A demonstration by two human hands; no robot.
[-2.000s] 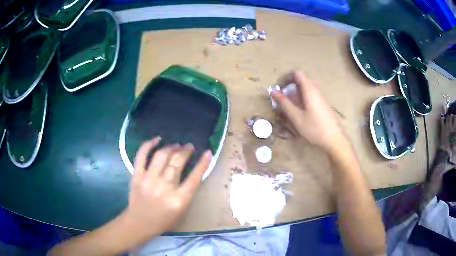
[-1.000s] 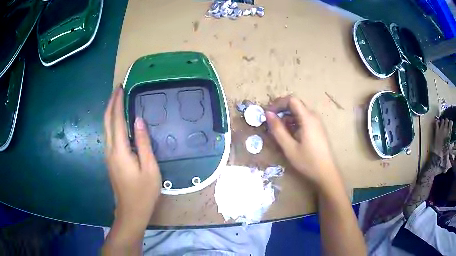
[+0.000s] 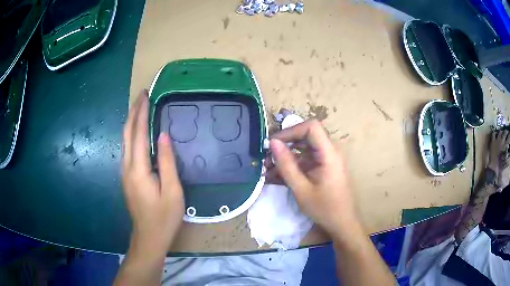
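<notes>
A glossy green case shell (image 3: 204, 78) with a white edge trim lies on the cardboard, its dark grey foam insert (image 3: 208, 162) facing up and two small rings at the near end. My left hand (image 3: 154, 167) holds the shell's left side, thumb over the rim. My right hand (image 3: 307, 173) is at the shell's right edge, thumb and forefinger pinched on a small metal part, mostly hidden by the fingers. A white pot (image 3: 291, 120) shows partly behind my right hand. A crumpled white cloth (image 3: 277, 215) lies near the table edge.
A loose pile of silvery parts (image 3: 269, 7) lies at the far side of the cardboard (image 3: 346, 72). More green shells (image 3: 78, 33) are at the left, and several (image 3: 443, 137) are grouped at the right. Another person's hand and forearm (image 3: 492, 156) show at the right edge.
My right hand has moved left from the pot to the shell's right edge and now covers the lower white disc. Earlier, my left hand moved from over the insert to the shell's left side.
</notes>
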